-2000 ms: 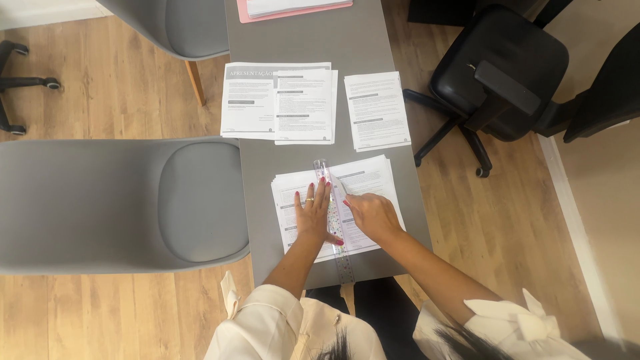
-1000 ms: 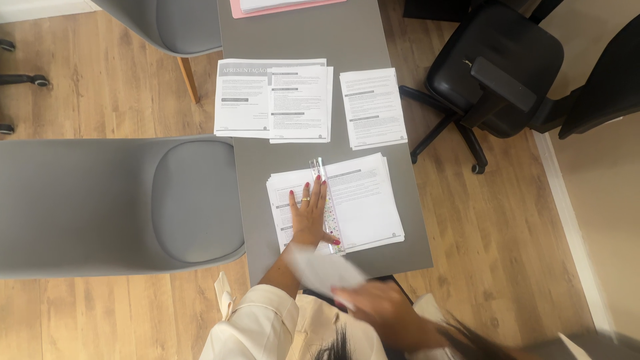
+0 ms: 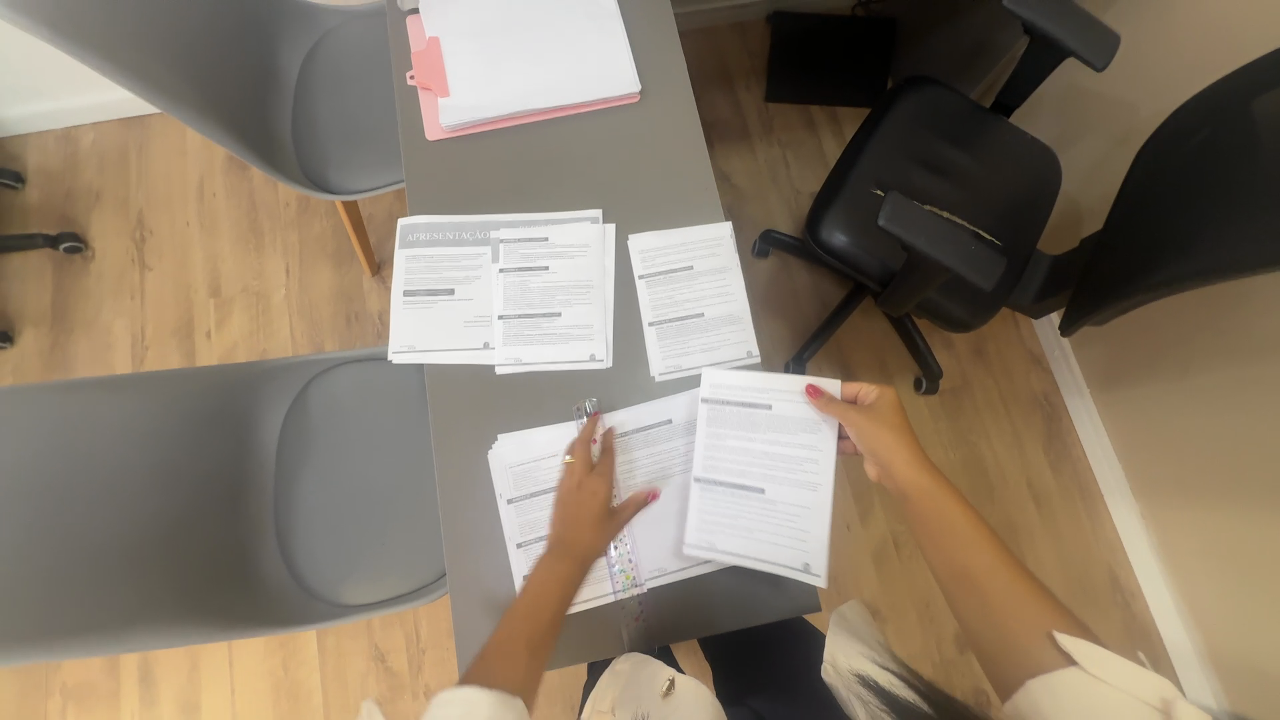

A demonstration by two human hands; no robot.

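My left hand [image 3: 590,490] lies with spread fingers on a clear ruler with coloured dots [image 3: 622,560], which rests on a stack of printed sheets [image 3: 540,470] near the table's front edge. Between thumb and fingers, my right hand [image 3: 865,425] holds a half-width printed sheet [image 3: 765,480] by its upper right edge, raised over the right part of the stack. Behind the stack lie overlapping printed pages [image 3: 445,290] on the left and a narrow pile of half-width pages [image 3: 695,300] on the right.
A pink clipboard [image 3: 430,70] with white paper lies at the far part of the grey table [image 3: 560,175]. Two grey chairs [image 3: 360,480] stand along the left side. A black office chair [image 3: 930,190] is at the right on the wood floor.
My right hand has moved from the ruler's edge, down toward my body with a piece of paper, then up to the right, where it holds the narrow sheet. My left hand stays on the ruler.
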